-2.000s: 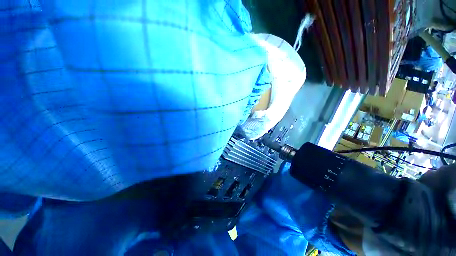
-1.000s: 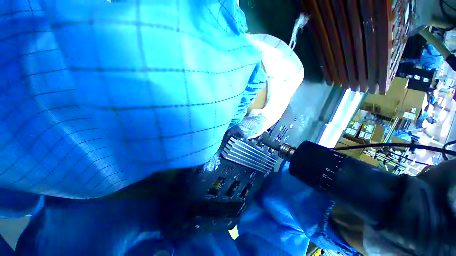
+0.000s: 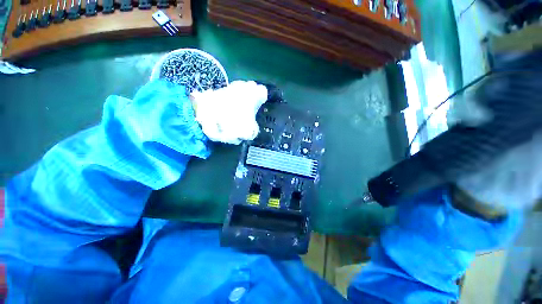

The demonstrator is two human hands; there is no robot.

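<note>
The black assembly jig lies before me, with a finned silver heatsink across its middle. Windows nearer me show black and yellow parts; small silver screws or legs show beyond the heatsink. My left hand, in a white glove with dark fingertips, is at the jig's far left corner, fingers bent; whether it holds anything is hidden. My right hand, gloved and blurred, grips the black electric screwdriver, its bit in the air right of the jig. A round white screw bowl full of screws is beyond my left wrist.
A transistor tray with rows of black parts is at the far left, one loose transistor at its right end. Stacked trays stand beyond the jig. A thin black cable runs behind the screwdriver. Cartons show below the table edge.
The view has swung, and the bowl and transistor tray now show. The screwdriver bit has moved from beside my left fingertips to right of the jig. My left forearm no longer covers the jig.
</note>
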